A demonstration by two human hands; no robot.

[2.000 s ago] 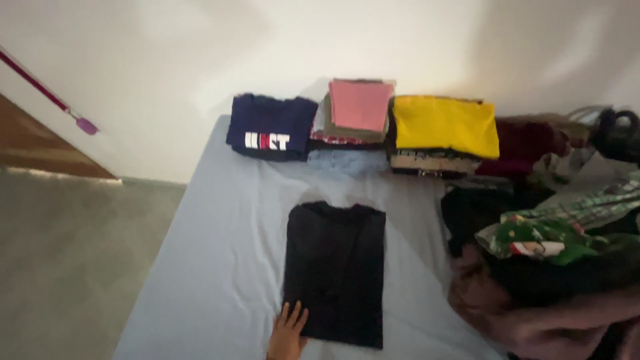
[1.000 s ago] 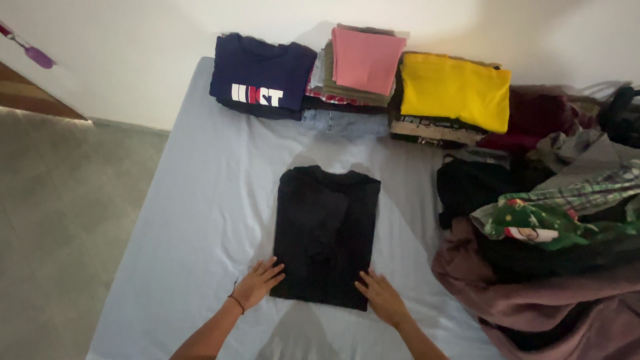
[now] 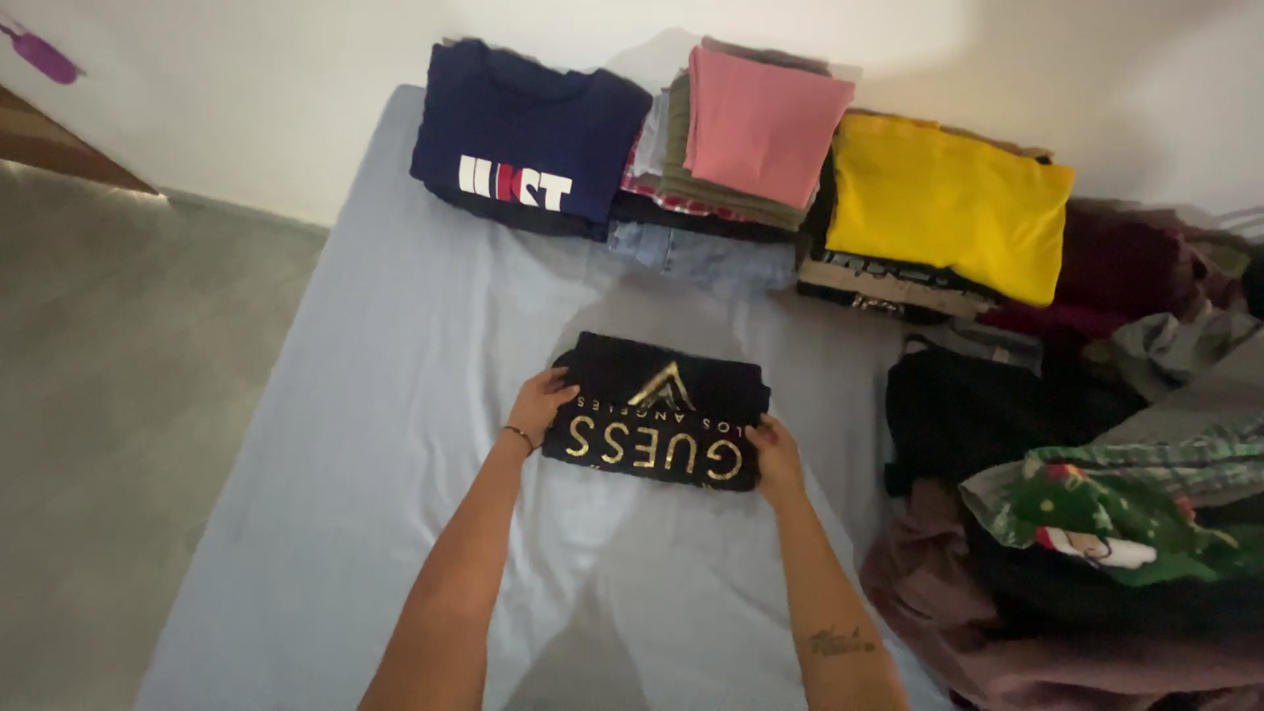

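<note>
A black T-shirt (image 3: 657, 415), folded into a compact rectangle with gold Guess lettering upside down on top, lies over the light blue bed sheet (image 3: 395, 474). My left hand (image 3: 541, 403) grips its left edge, thumb on top, with a thin dark bracelet at the wrist. At the right edge, my right hand (image 3: 775, 456) holds the shirt's side, its fingers partly hidden. Beyond the shirt stand stacks of folded clothes: a navy T-shirt (image 3: 528, 128) tops the left one, a pink garment (image 3: 765, 123) the middle one and a yellow garment (image 3: 948, 202) the right one.
A loose heap of clothes fills the right side, including a green Christmas-print cloth (image 3: 1116, 523), a black garment (image 3: 997, 405) and a brownish-mauve fabric (image 3: 928, 563). Folded denim (image 3: 701, 249) lies low in the middle stack. A white wall (image 3: 267, 89) runs behind the bed.
The black T-shirt lay longer and plain side up; now it is folded shorter, with the gold print showing. Both hands have moved from its near corners to grip its sides.
</note>
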